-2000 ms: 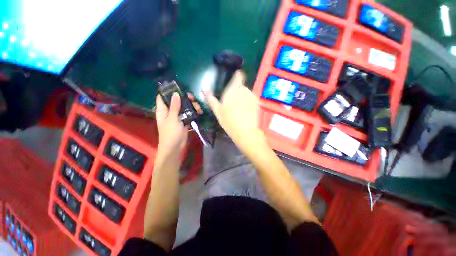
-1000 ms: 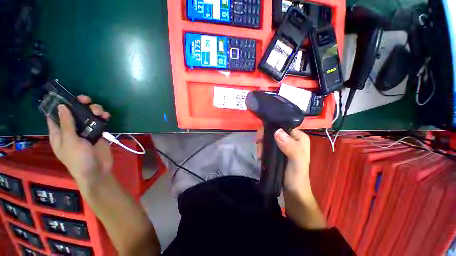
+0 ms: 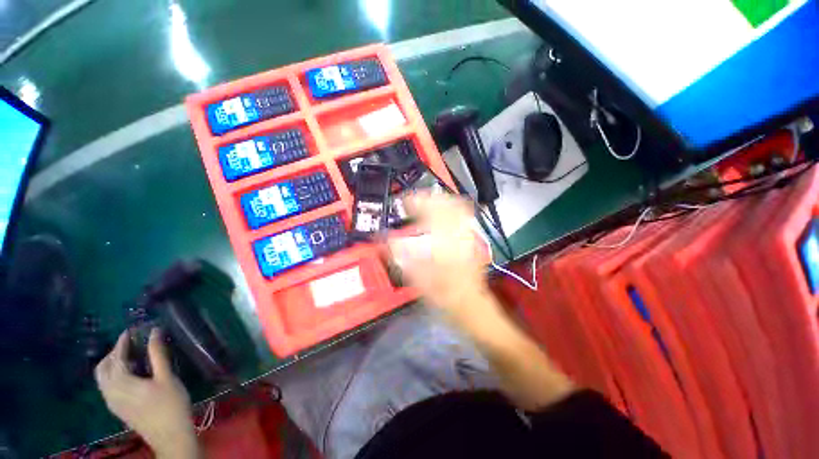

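My left hand [image 3: 144, 385] is at the bench's near left edge, its fingers on a dark phone [image 3: 140, 348] that is hard to make out. A black barcode scanner [image 3: 193, 327] lies beside it. My right hand [image 3: 444, 251] is blurred, over the near right pockets of the red-orange tray [image 3: 277, 333]; whether it grips anything cannot be told. Loose face-down phones [image 3: 371, 199] lie beside its fingers. Face-up phones [image 3: 287, 246] with blue screens fill the left column, and one lies at the top right. A white label [image 3: 337, 286] lies in the nearest left pocket.
A second scanner [image 3: 476, 161] and a black mouse [image 3: 541, 144] lie right of the tray, by a pale pad [image 3: 512, 202]. Monitors [image 3: 664, 67] stand at both sides. Stacked red trays [image 3: 682, 350] are below right. A white cable [image 3: 516, 273] hangs at the bench edge.
The scanner has left my right hand and lies on the bench at left. My right hand has moved over the tray. The view has turned, and the right monitor shows more.
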